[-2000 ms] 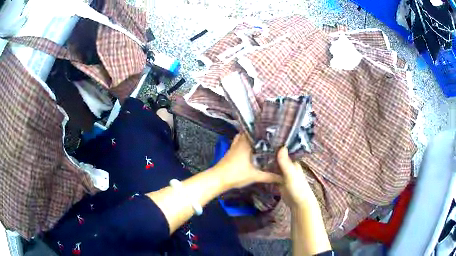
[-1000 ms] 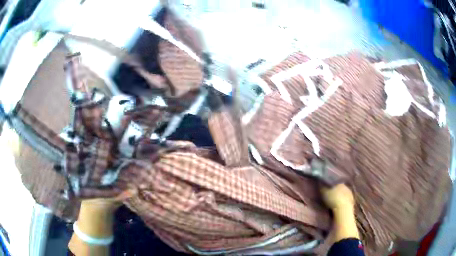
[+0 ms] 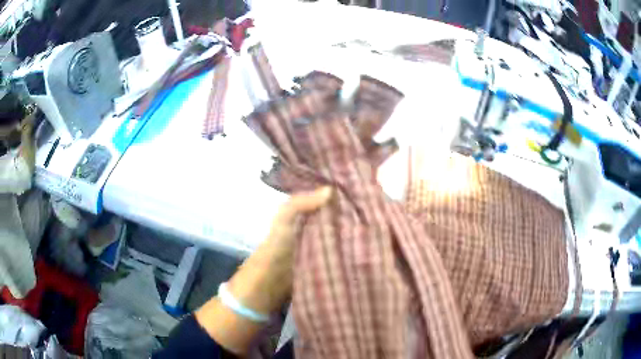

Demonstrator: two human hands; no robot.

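My left hand (image 3: 299,217), with a pale band on the wrist, is closed around a gathered bunch of plaid fabric strips (image 3: 351,168). Their dark-edged ends fan out above the fist, and the long lengths hang down over the table's front edge. Behind and to the right, a wide plaid panel (image 3: 499,245) lies on the white table (image 3: 176,189) and drapes over its front edge, its upper part brightly lit near the sewing machine's presser foot (image 3: 481,140). My right hand is not in view.
The white sewing machine with blue stripe (image 3: 520,112) stands at the right. Other plaid strips (image 3: 218,98) lie at the table's back left, near a grey-white machine part (image 3: 81,80). A red stool (image 3: 53,298) and pale cloth (image 3: 133,308) are below the table at left.
The view has swung from the floor pile and lap up to the table. The bunch in my left hand is now raised over the table. My right hand has left the picture.
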